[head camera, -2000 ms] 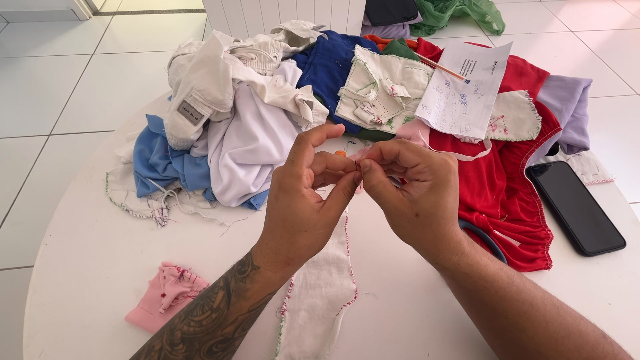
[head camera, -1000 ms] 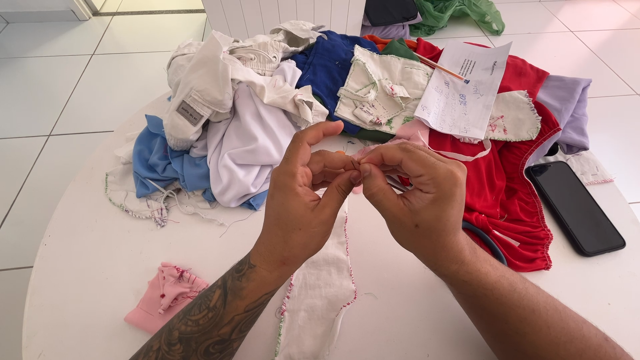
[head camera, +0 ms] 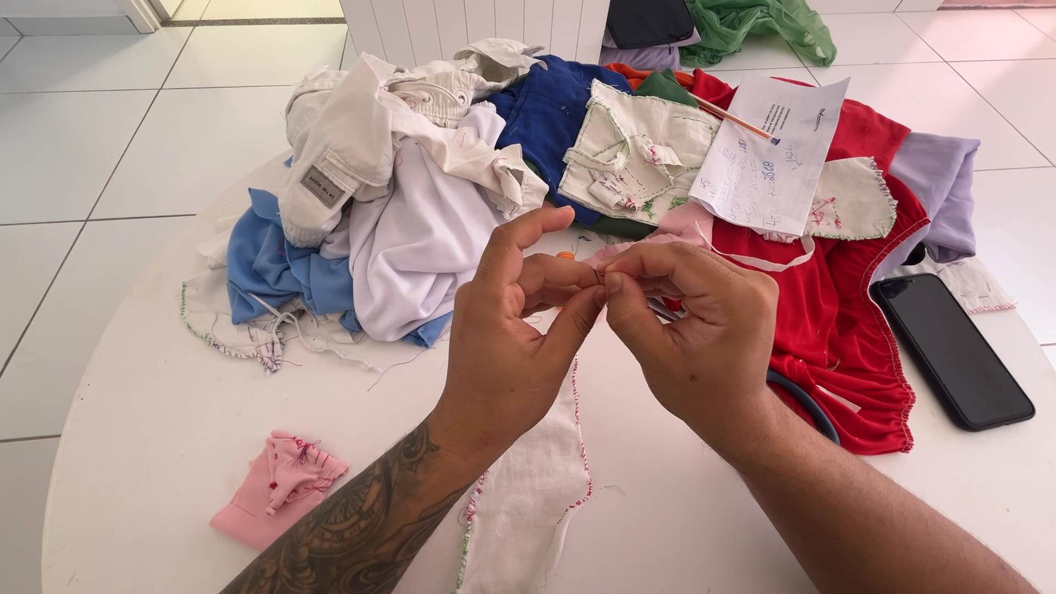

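My left hand (head camera: pixel 516 330) and my right hand (head camera: pixel 701 330) meet fingertip to fingertip above the table. Between their pinched thumbs and index fingers is a small, thin dark item (head camera: pixel 599 275), perhaps a needle or thread; it is too small to tell. Below them lies a strip of white fabric (head camera: pixel 528 503) with red and green stitching along its edges. A folded pink fabric piece (head camera: pixel 280 488) with dark red stitches rests to the left of my tattooed forearm. An orange object (head camera: pixel 566 256) shows partly behind my left fingers.
Across the round white table (head camera: pixel 148 429) lie white garments (head camera: pixel 338 165), blue cloth (head camera: pixel 285 256), a stitched white piece (head camera: pixel 639 153), red fabric (head camera: pixel 850 371) and a paper with handwriting (head camera: pixel 767 157), a pencil (head camera: pixel 734 118) over it. At right is a black smartphone (head camera: pixel 953 351). Dark curved handles (head camera: pixel 804 404) show beside my right wrist.
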